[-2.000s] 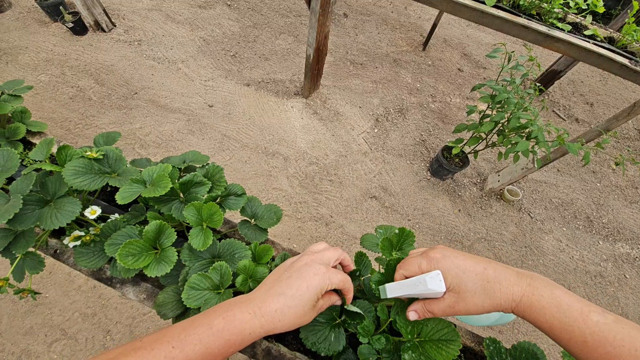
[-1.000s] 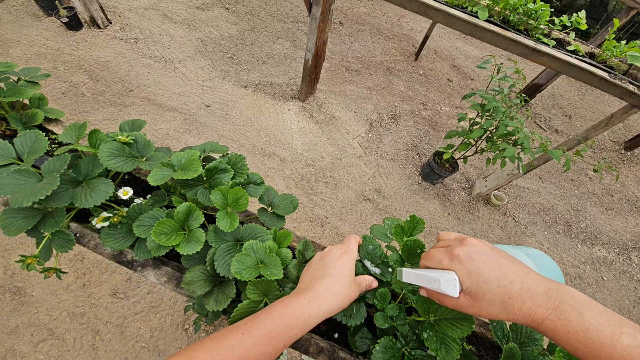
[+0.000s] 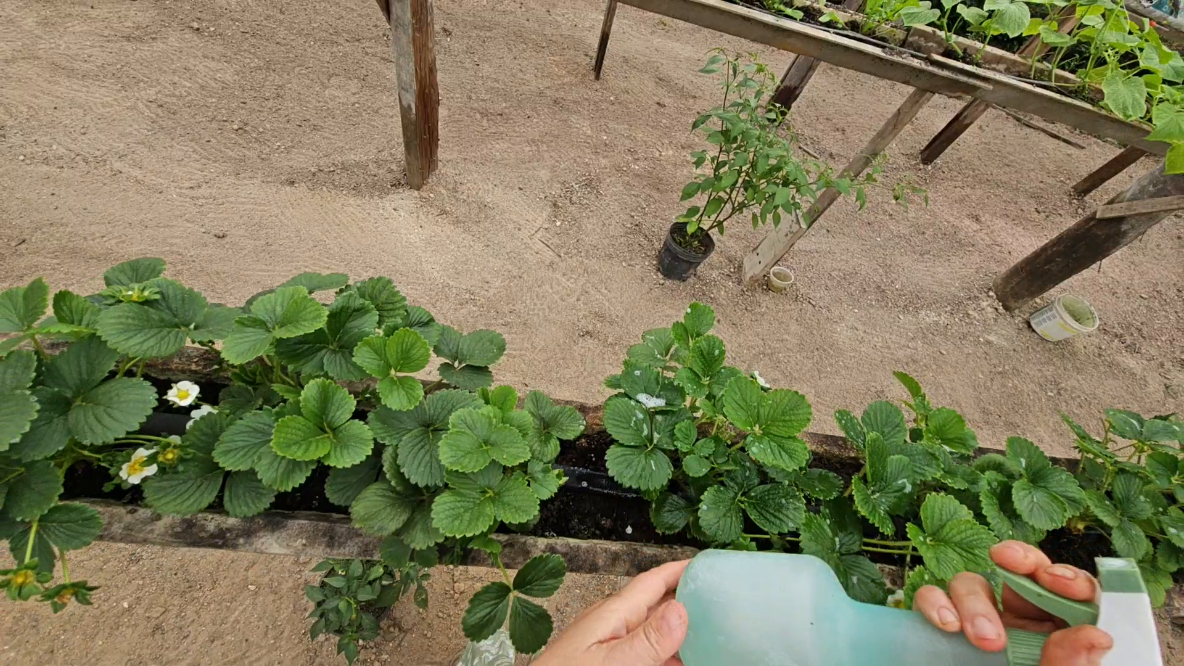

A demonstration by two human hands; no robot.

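A pale green spray bottle [image 3: 786, 610] lies sideways across the bottom right, held in both hands. My left hand [image 3: 638, 620] grips the base end of the bottle. Around the neck and green trigger, beside the white spray head [image 3: 1130, 620], my right hand [image 3: 1017, 597] has its fingers curled. Just beyond the bottle grows a strawberry plant [image 3: 712, 425] with white foam or droplets on some leaves. More strawberry plants [image 3: 314, 425] fill the wooden planter to the left, with white flowers [image 3: 182, 393] among them.
The planter's wooden edge [image 3: 277, 536] runs across the view, with dark soil [image 3: 592, 509] inside. Beyond it, a potted shrub [image 3: 684, 252] stands on sandy ground near wooden posts [image 3: 416, 92]. A raised wooden bed [image 3: 832, 46] holds plants at upper right. A small tub [image 3: 1064, 317] stands at right.
My left hand has left the strawberry leaves and now holds the bottle's base. The bottle has turned sideways and come nearer, with my right hand still at its neck. The view has shifted right.
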